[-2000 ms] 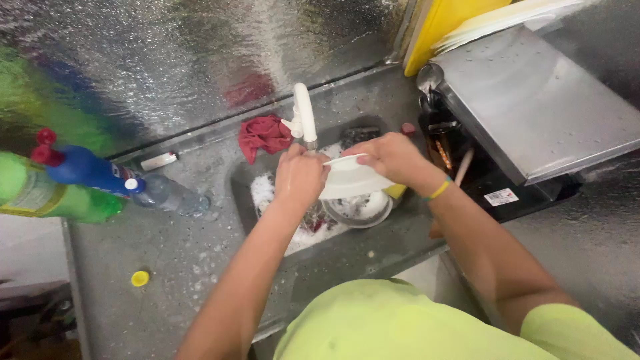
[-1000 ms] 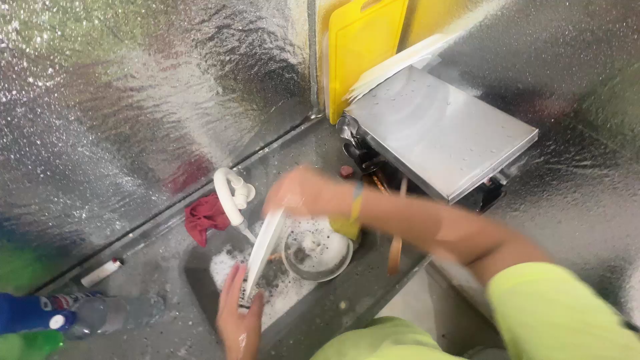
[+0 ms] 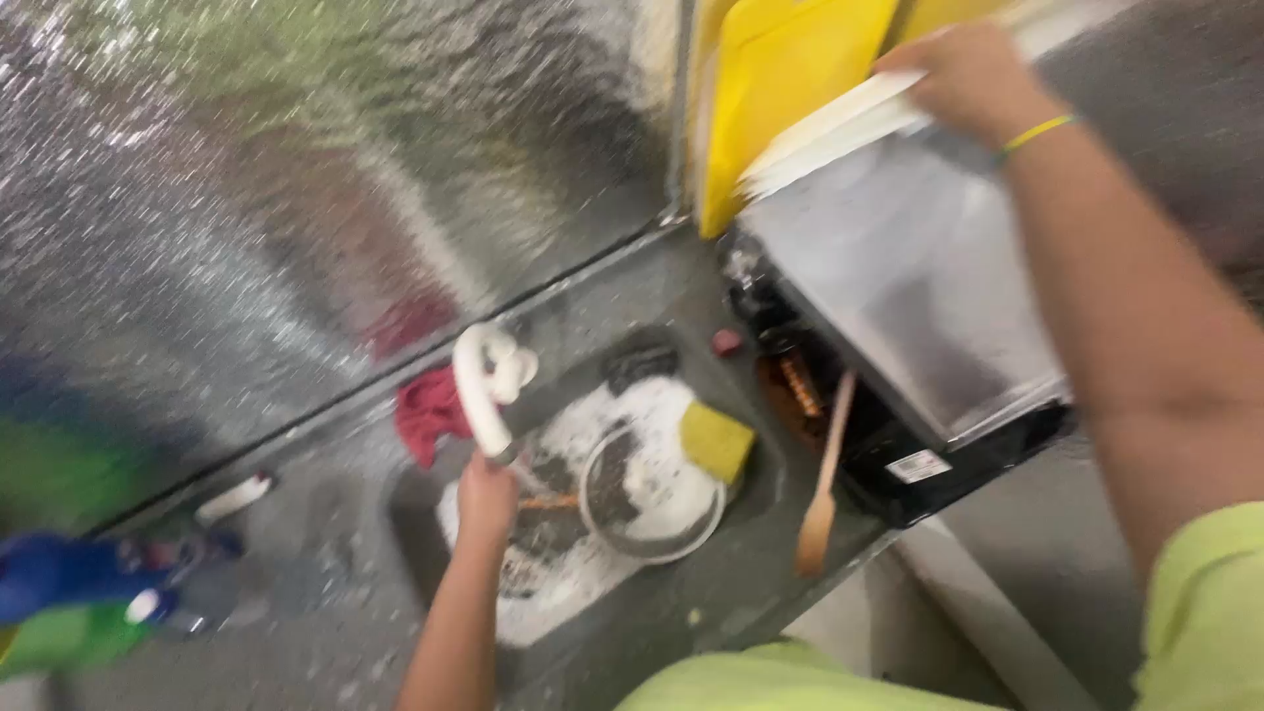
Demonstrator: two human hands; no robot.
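My left hand (image 3: 487,499) is under the spout of the white faucet (image 3: 479,395), with the fingers partly hidden; a wooden handle (image 3: 548,503) lies just to its right in the sink (image 3: 415,528). Foam and a round bowl (image 3: 652,494) fill much of the basin, and a yellow sponge (image 3: 716,442) rests at the bowl's upper right edge. At the upper right my right hand (image 3: 963,79) grips the end of a white plate (image 3: 839,133) in a row of stacked white plates, beside the yellow cutting board (image 3: 795,89). Motion blurs the picture.
A metal tray-like cover (image 3: 908,276) tops a black rack (image 3: 889,484) holding utensils, with a wooden spoon (image 3: 820,513) leaning beside it. A red cloth (image 3: 432,410) lies behind the faucet. Blue and green bottles (image 3: 74,583) and a white marker-like tube (image 3: 234,499) are at left.
My right hand has moved from over the sink, where it held a white plate, up to the plates by the cutting board. The left hand has come to the faucet spout. The view has swung right.
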